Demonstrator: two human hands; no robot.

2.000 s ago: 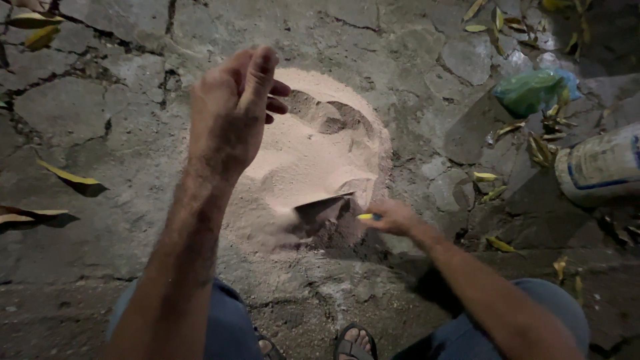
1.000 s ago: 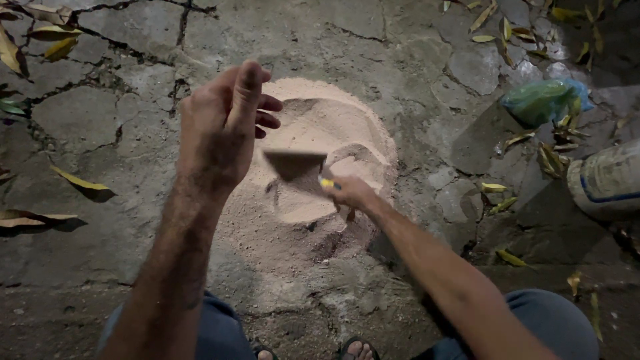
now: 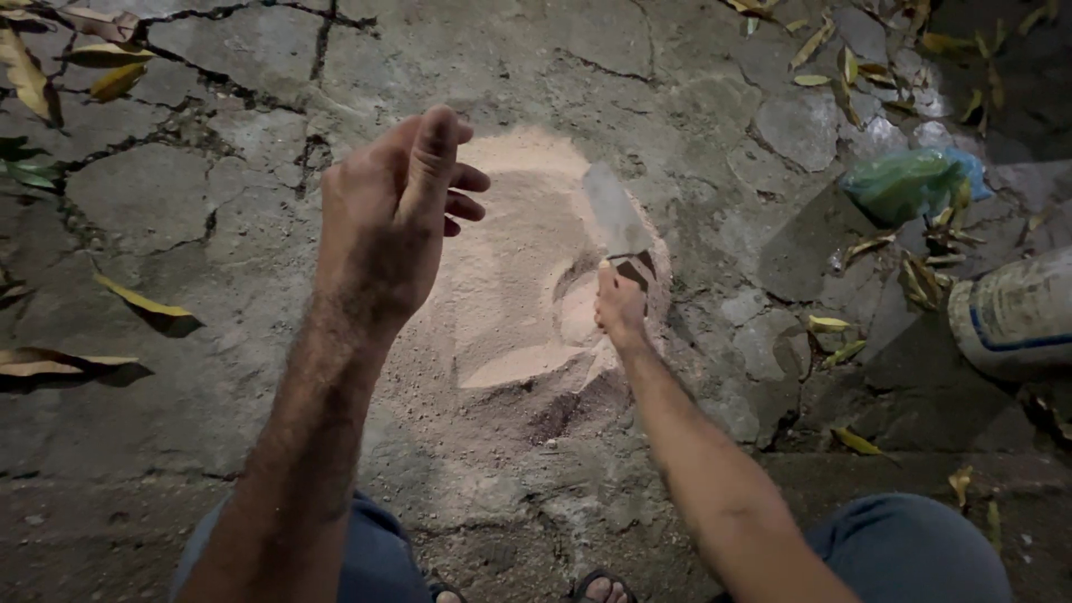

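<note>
A trowel [image 3: 618, 209] with a flat metal blade is held in my right hand [image 3: 621, 303], its handle mostly hidden by the fingers. The blade points away from me over the right edge of a low pile of pinkish-tan powder [image 3: 511, 260], which looks like sand or dry mix. Grooves and a scooped hollow mark the pile, with a darker patch at its near edge. My left hand [image 3: 394, 201] is raised above the pile's left side, thumb up and fingers loosely curled apart, with nothing in it.
Cracked concrete [image 3: 703, 151] surrounds the pile. A green plastic bag [image 3: 909, 186] lies at the right, with a whitish bucket [image 3: 1017, 314] on its side nearby. Dry leaves [image 3: 142, 297] are scattered at both sides. My sandalled feet [image 3: 605, 589] are at the bottom.
The trowel has moved from the near part of the pile, over its middle, to the right edge. My left hand stays raised, and fresh smooth marks show in the powder.
</note>
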